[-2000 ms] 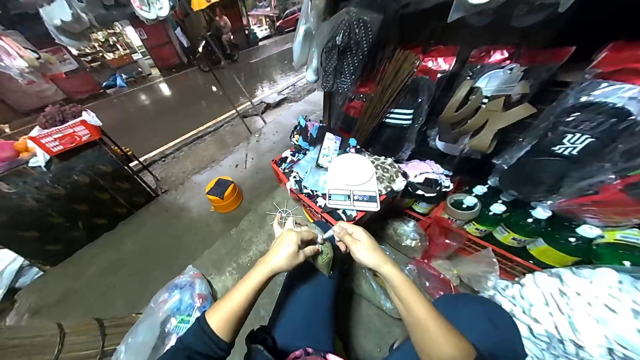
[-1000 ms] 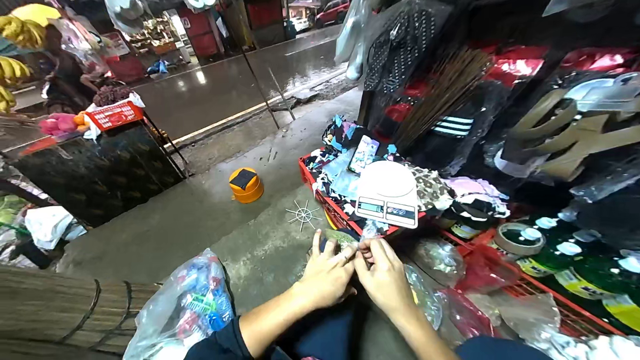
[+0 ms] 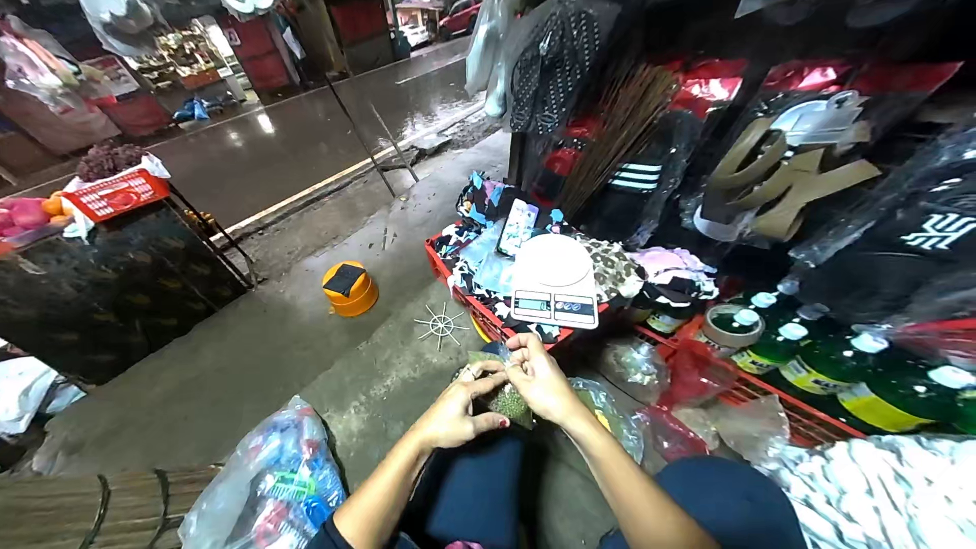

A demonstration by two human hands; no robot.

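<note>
A small clear plastic bag of green beans or grains [image 3: 509,402] is between my two hands above my lap. My left hand [image 3: 460,406] holds it from the left, fingers curled around its upper part. My right hand [image 3: 540,380] pinches the gathered top of the bag from the right. Just beyond them a white digital kitchen scale [image 3: 553,276] with nothing on its plate rests on cloth scraps in a red plastic crate [image 3: 488,316]. A phone [image 3: 518,227] leans behind the scale.
An orange stool-like tub [image 3: 351,290] and a white wire rack [image 3: 441,325] are on the concrete floor. A plastic bag of colourful items [image 3: 282,473] lies at lower left. Green bottles [image 3: 823,366] and a tape roll [image 3: 732,328] stand at right.
The bag's green contents now show below my fingers; one second ago my hands mostly covered the bag. My hands stay close together at it. The view has shifted.
</note>
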